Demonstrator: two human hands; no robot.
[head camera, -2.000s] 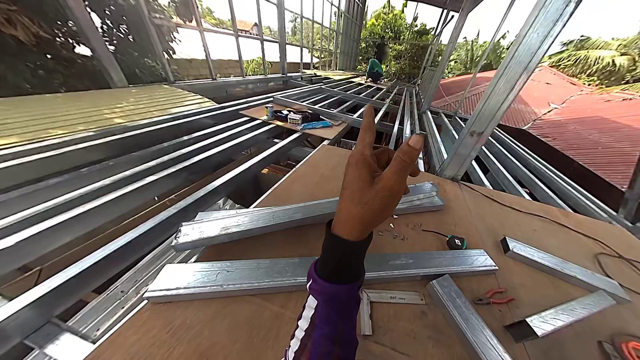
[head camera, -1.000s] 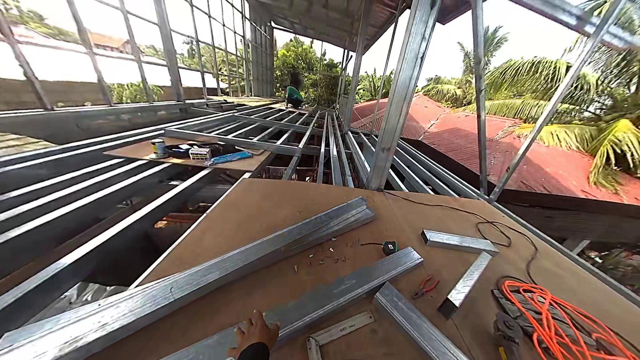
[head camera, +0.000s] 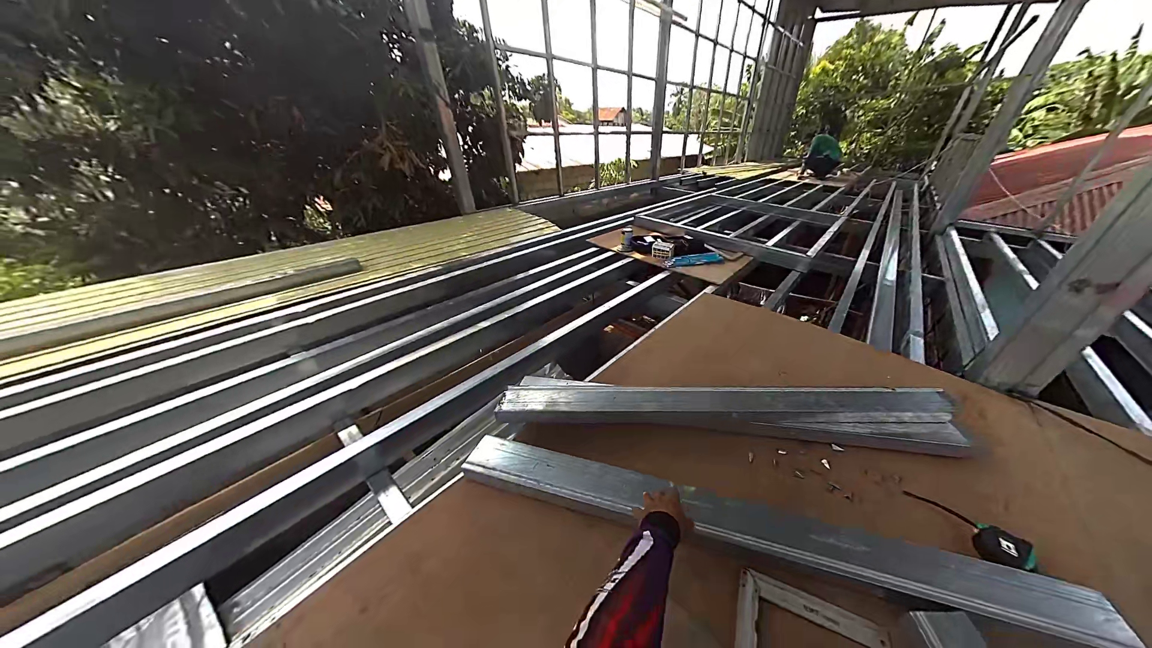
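Note:
My left hand (head camera: 664, 507), in a dark cuff and a purple, red and white sleeve, grips the near edge of a long galvanized steel channel (head camera: 810, 544) lying on the plywood sheet (head camera: 432, 558). Farther off, more steel channels (head camera: 729, 405) lie stacked together. On the near side of the gripped channel is a metal try square (head camera: 814, 612), partly cut off by the frame. A black tape measure (head camera: 1003, 547) sits beyond the channel to the right, and small metal bits (head camera: 826, 464) are scattered between the channels. My right hand is out of view.
Steel joists (head camera: 360, 360) with open gaps run along the left and ahead. A small board (head camera: 729, 267) bears a can, a box and a blue tool (head camera: 695, 259). A thick steel post (head camera: 1071, 288) slants up at right. A person (head camera: 822, 155) crouches far ahead.
My left hand, raised with its index finger pointing in the oldest frame, has come down onto the near steel channel. The view has swung right, then back left.

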